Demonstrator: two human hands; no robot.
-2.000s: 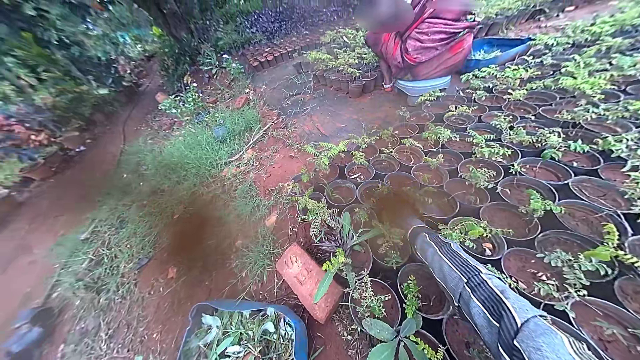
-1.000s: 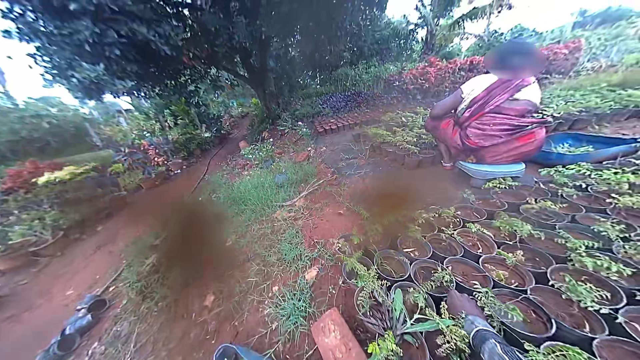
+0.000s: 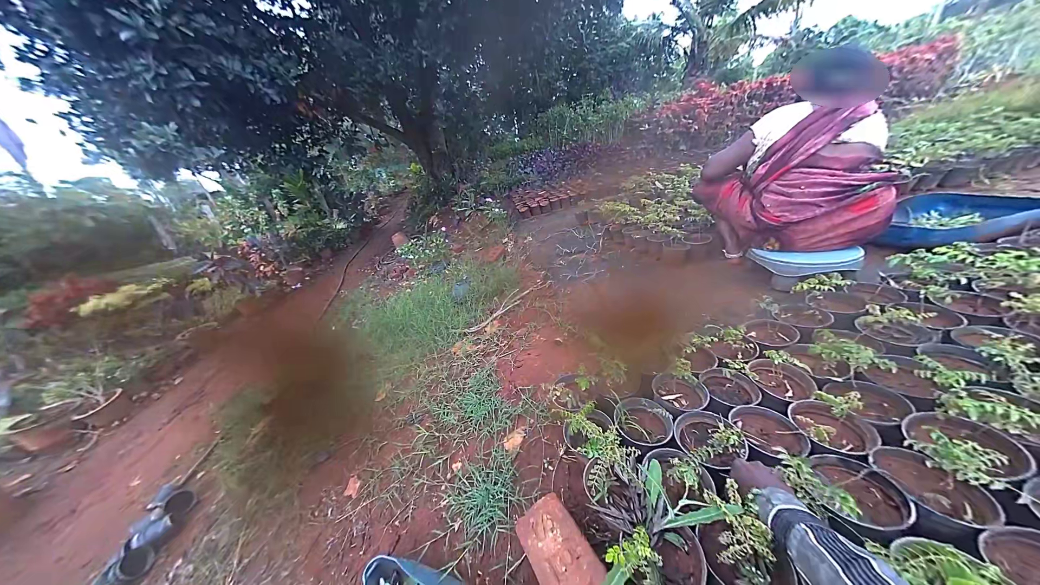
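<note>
My right hand, in a grey striped sleeve, reaches in from the lower right. It is low among black plastic plant pots filled with reddish soil. Small feathery-leaved seedlings stand beside it, and leaves partly cover the fingers, so what they hold or touch cannot be made out. My left hand is out of view. Near the bottom edge, left of the pots, a red brick lies on the soil. The rim of a blue container shows at the bottom.
A person in a reddish wrap sits on a light blue stool at the upper right, beside a blue tub. Tipped-over dark pots lie at the lower left. Grass borders a red dirt path; a large tree stands behind.
The view has tilted up since the earliest frame, which shows the blue container filled with cut leaves. My right hand stays among the pots. The seated person remains in place.
</note>
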